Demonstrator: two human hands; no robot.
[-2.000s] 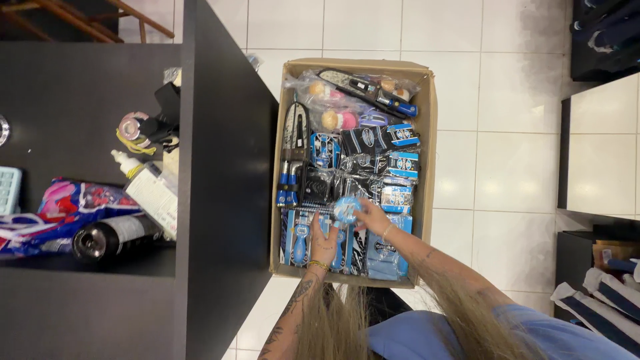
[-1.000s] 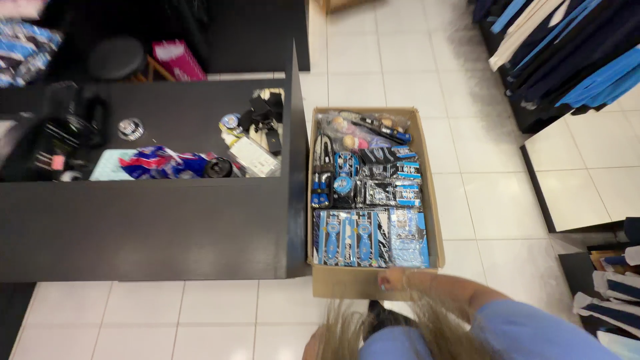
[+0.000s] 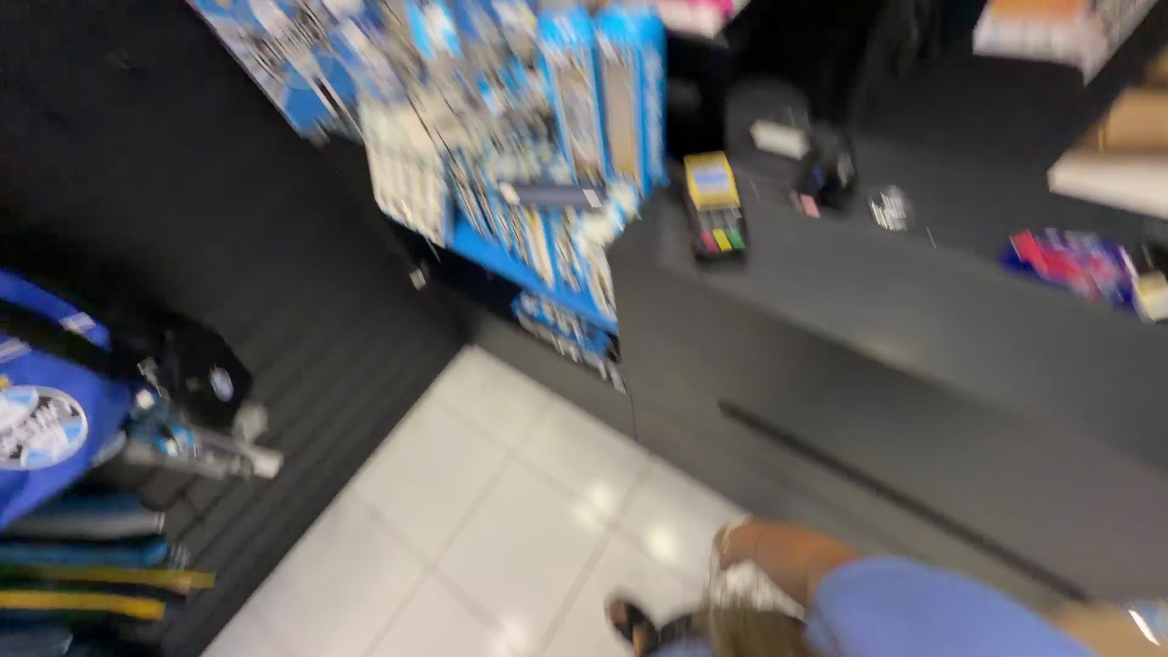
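Note:
The view is strongly blurred. At the bottom, my bent right arm (image 3: 789,552) comes out of a light blue sleeve (image 3: 922,607); its hand cannot be made out clearly. A pale, patterned thing (image 3: 753,589) lies just below the arm, and I cannot tell whether it is held. My left hand is out of view. Beyond the arm stands a dark counter (image 3: 821,365) that bears a yellow and black card terminal (image 3: 714,208), a shiny round thing (image 3: 891,208) and a blue and red plastic package (image 3: 1077,265).
A display of blue and white packaged goods (image 3: 538,219) stands at the counter's left end. Blue merchandise (image 3: 55,411) hangs on a black slatted wall (image 3: 274,301) at the left. White floor tiles (image 3: 520,511) lie between, with a sandaled foot (image 3: 631,620) on them.
The view has swung left along the counter, away from the open cardboard box of packets. Two seconds ago both hands were over that box, with a small blue packet between them.

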